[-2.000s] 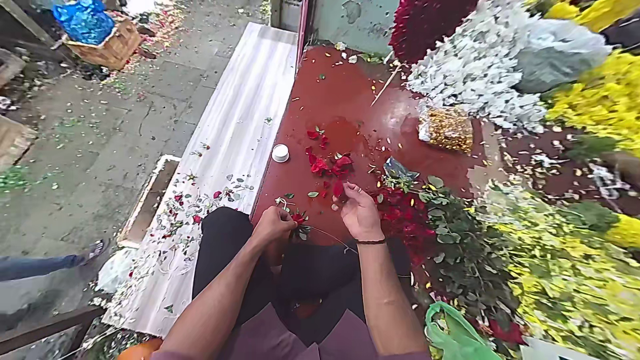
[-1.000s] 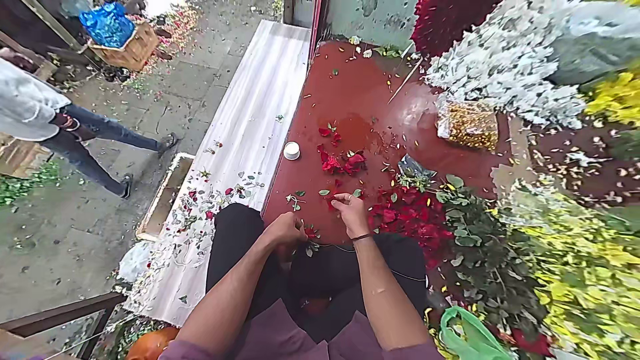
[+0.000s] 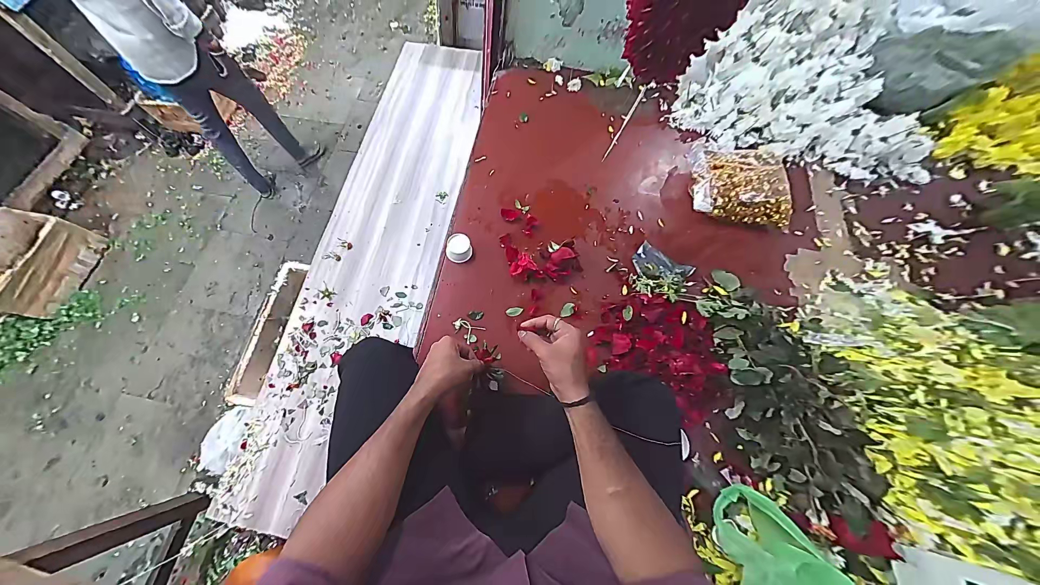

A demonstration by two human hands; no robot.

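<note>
My left hand (image 3: 448, 367) is closed over the stem end of a small red flower with green leaves (image 3: 487, 355), which pokes out beside its fingertips. To the right, my right hand (image 3: 559, 353) is raised with thumb and forefinger pinched together; whether anything is between them is too small to tell. A thin thread (image 3: 524, 382) runs from the flower beneath my right hand and over my right thigh. Red petals (image 3: 540, 260) lie in a small pile beyond my hands on the red surface (image 3: 536, 146). A larger heap of red roses (image 3: 650, 345) lies right of my right hand.
A small white round container (image 3: 459, 248) stands near the red surface's left edge. A clear bag of golden pieces (image 3: 743, 187) lies at the back right, near white flowers (image 3: 796, 89). Green stems (image 3: 792, 406) and a green plastic bag (image 3: 768, 540) are at right. A person (image 3: 211, 89) stands at upper left.
The person at upper left has moved farther up and right since one second ago. My right hand was holding a red flower two seconds ago; that flower no longer shows in it.
</note>
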